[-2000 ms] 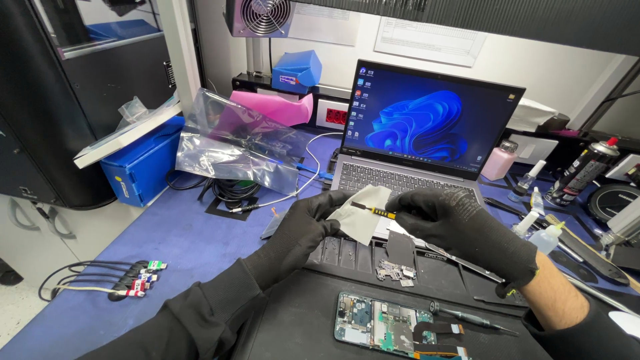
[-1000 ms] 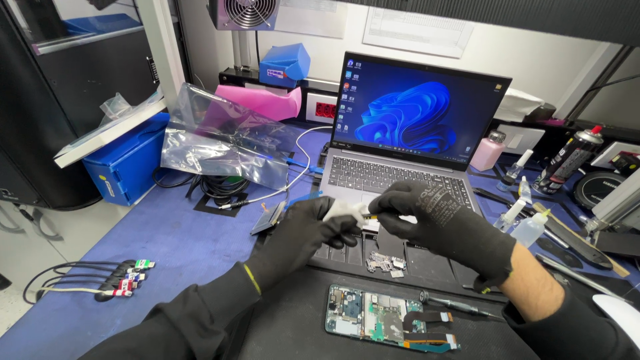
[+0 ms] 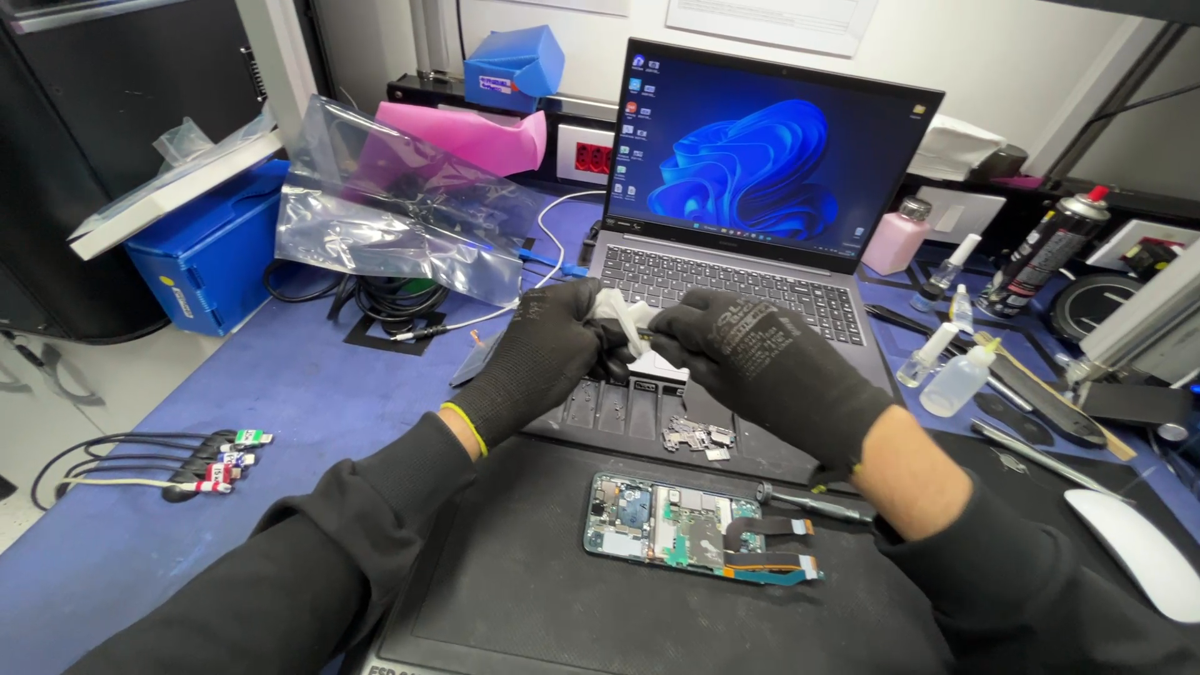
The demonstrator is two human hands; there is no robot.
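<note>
Both hands wear black gloves and meet in front of the laptop keyboard [image 3: 731, 291]. My left hand [image 3: 553, 342] pinches a crumpled white wipe [image 3: 619, 319]. My right hand [image 3: 759, 361] is closed at the wipe's right side on a thin tool, mostly hidden by the fingers; only a bit of yellow shows. Below the hands lies an opened smartphone [image 3: 698, 530], its circuit board and flex cables exposed. A screwdriver [image 3: 816, 504] rests beside its upper right corner. Small metal shields and parts [image 3: 696, 436] sit on the black tray just above the phone.
Behind stand a laptop screen [image 3: 750, 150], a clear plastic bag [image 3: 403, 206] and a blue box [image 3: 202, 253]. Labelled cables [image 3: 211, 469] lie at left. On the right are a pink bottle [image 3: 897, 234], a spray can [image 3: 1045, 248], a dropper bottle [image 3: 958, 380] and a white mouse [image 3: 1134, 553].
The wipe, spread flat with a yellow-and-black tool against it two seconds ago, is now bunched around the tool between my hands. The phone and small parts have stayed put.
</note>
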